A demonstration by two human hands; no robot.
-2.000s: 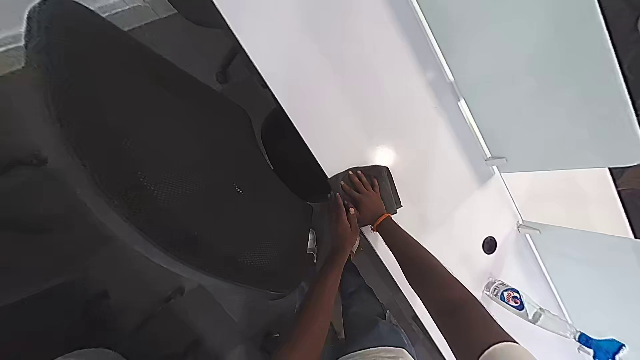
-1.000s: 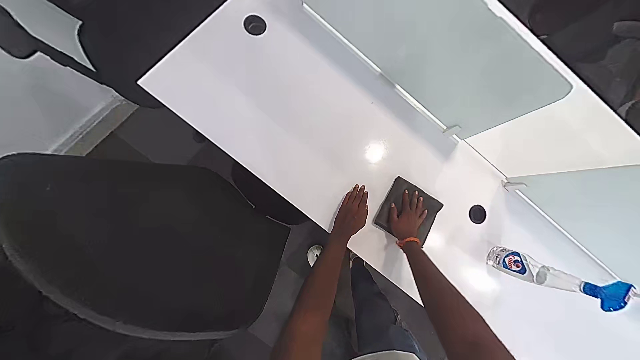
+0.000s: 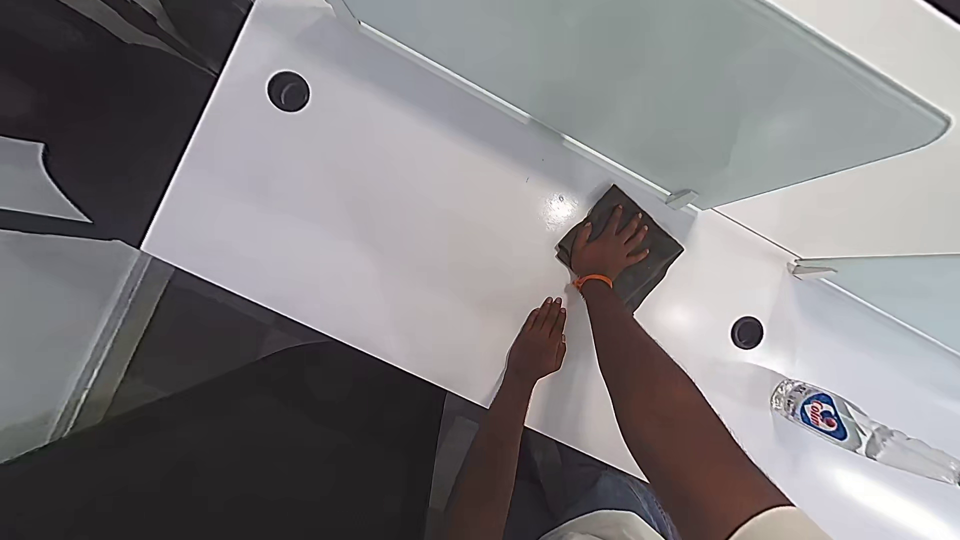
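My right hand (image 3: 611,244), with an orange band at its wrist, lies flat with fingers spread on a folded dark cloth (image 3: 649,259). The cloth rests on the white desk (image 3: 360,225), close to the foot of a frosted glass divider (image 3: 600,90). Nearer the desk's front edge, my left hand (image 3: 538,341) rests on the bare surface, palm down, fingers nearly together, holding nothing. It does not touch the cloth. A clear Colin bottle (image 3: 832,420) lies on its side at the right; its far end is cut off by the frame.
Two round dark cable holes pierce the desk, one at the upper left (image 3: 289,91) and one right of the cloth (image 3: 747,333). A second glass divider (image 3: 900,289) stands at the right. Below the front edge is a large dark chair (image 3: 247,442).
My right hand and the cloth have moved from the front edge across the desk toward the divider. My left hand has come apart from the right. The view has shifted.
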